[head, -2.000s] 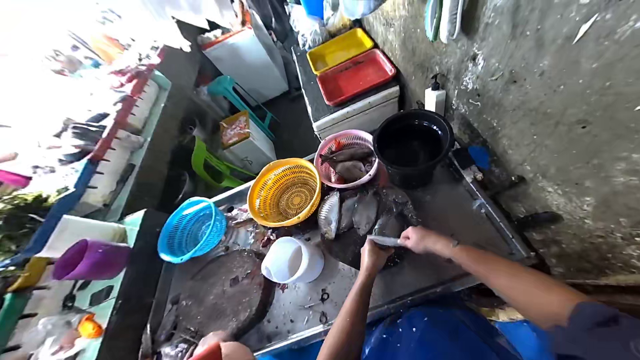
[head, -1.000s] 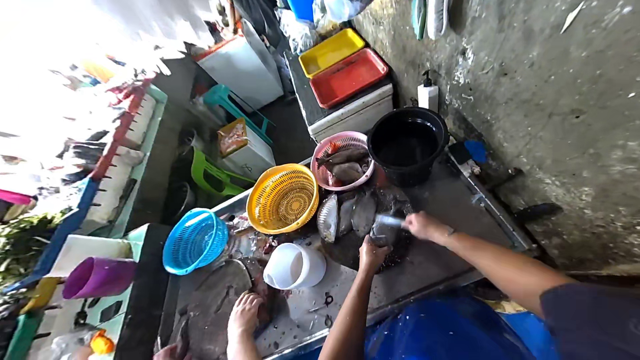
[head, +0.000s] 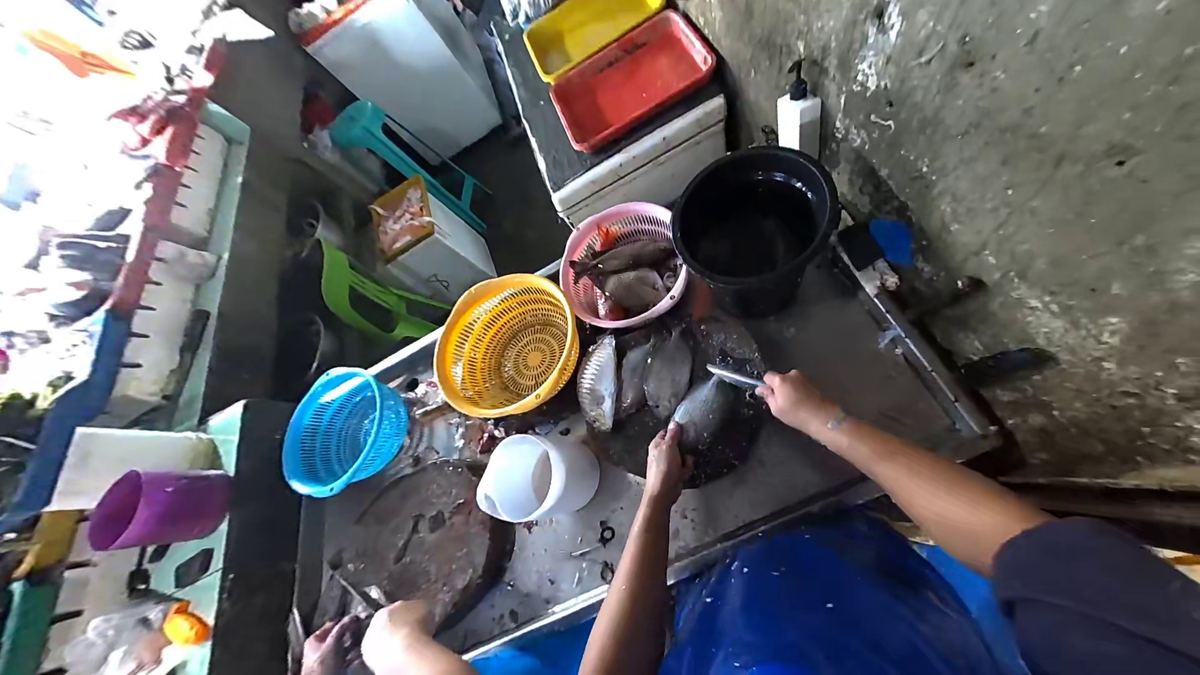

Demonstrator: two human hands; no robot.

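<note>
My left hand [head: 667,461] grips the near end of a grey fish [head: 703,412] lying on a dark round chopping board [head: 637,450]. My right hand [head: 797,401] is closed around the handle of a knife [head: 735,377], whose blade lies over the far end of that fish. To the left, several whole fish [head: 667,372] rest side by side on the same board. Behind them, a pink basket [head: 671,305] holds more fish [head: 636,291]. The knife's handle is mostly hidden by my fingers.
A black bucket [head: 756,220] of water stands behind my right hand. Left are a yellow basket [head: 507,345], a white container [head: 537,478] and a blue basket [head: 345,431]. At lower left, a co-worker's hands [head: 375,637] are beside another round board [head: 427,534].
The knife has moved over the fish at my left hand. The co-worker's hands have shifted down and left across the other board since a second ago.
</note>
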